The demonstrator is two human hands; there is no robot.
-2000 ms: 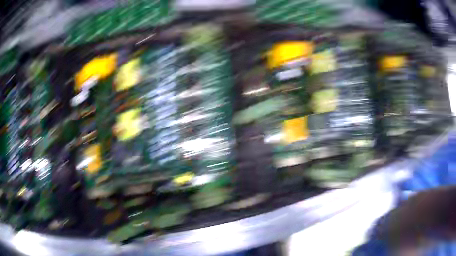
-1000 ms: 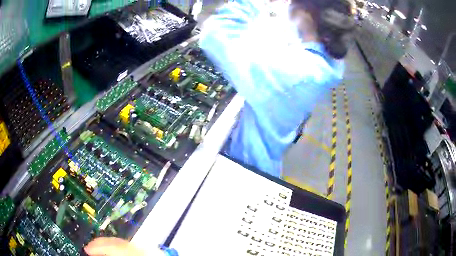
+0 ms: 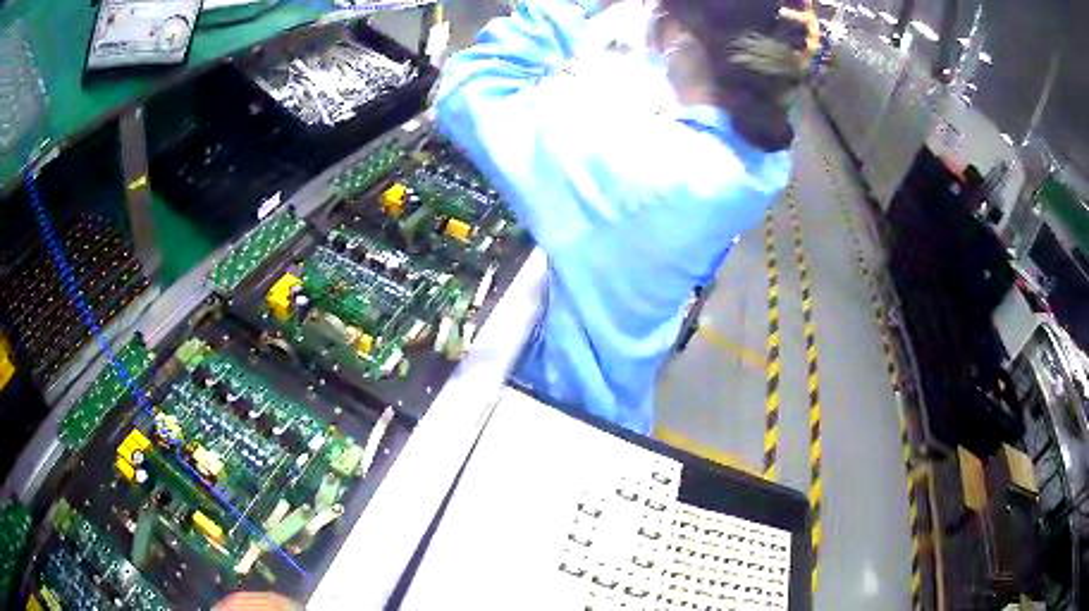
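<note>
Green circuit boards with yellow blocks sit in black carriers on the line; the nearest full board (image 3: pixel 245 412) is at the lower left, another board (image 3: pixel 370 287) beyond it. A small, blurred part of a hand, seemingly my right hand (image 3: pixel 257 602), shows at the bottom edge beside the nearest carrier. Its fingers and anything in them are cut off. My left hand is out of the picture. A thin blue cord (image 3: pixel 74 272) runs down across the nearest board. A white foam tray (image 3: pixel 484 525) holding rows of small parts lies beside the line.
A person in a blue smock (image 3: pixel 645 203) stands by the line ahead, arms raised. A black box of silvery parts (image 3: pixel 340 78) stands under the green shelf (image 3: pixel 227 42). A tray of dark parts (image 3: pixel 72 292) is at the left. Yellow-black floor stripes (image 3: pixel 773 394) run along the aisle.
The blurred close view of the boards has given way to a view along the line. Since one second ago, the hand has dropped mostly out of the picture, and its blue wristband no longer shows.
</note>
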